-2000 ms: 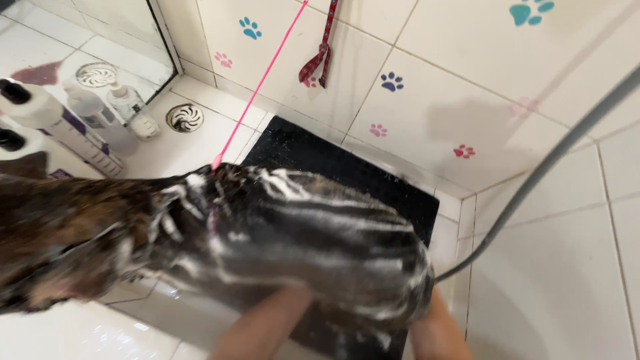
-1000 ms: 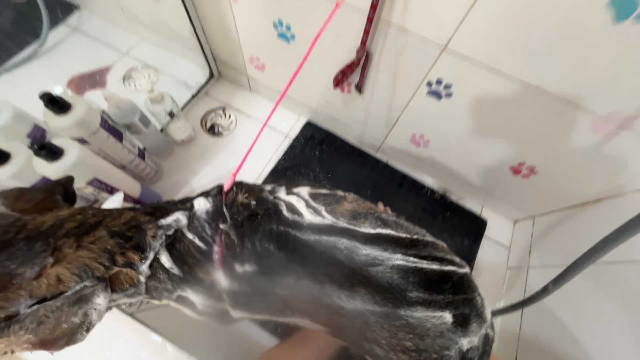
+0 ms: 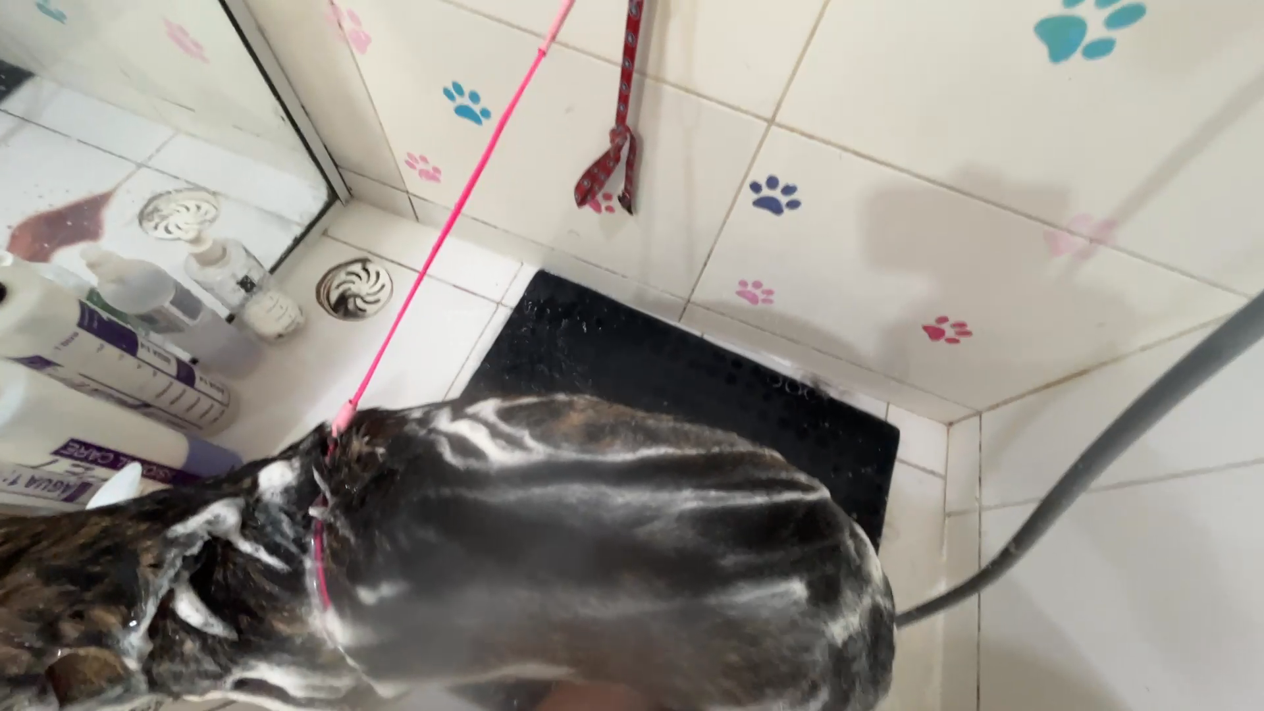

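A wet, dark brindle dog [image 3: 592, 533] with streaks of white lather fills the lower part of the head view, its back toward me. A pink cord [image 3: 459, 202] runs down from the top to a loop around its neck area. At the bottom edge, low on the dog's side, a small blurred patch of a hand [image 3: 592, 696] shows; which hand it is and what its fingers do cannot be told. No other hand is in view. A grey hose [image 3: 1106, 444] passes behind the dog's rear.
Several plastic bottles [image 3: 109, 346] stand at the left beside a glass panel [image 3: 168, 109]. A round drain cover [image 3: 355, 288] lies near them. A black mat [image 3: 632, 355] is on the tiled floor. A red patterned strap [image 3: 624, 109] hangs against the paw-print wall.
Two seconds ago fingers of two hands showed at the dog's lower side and rear; now only a small patch of one shows at the bottom edge.
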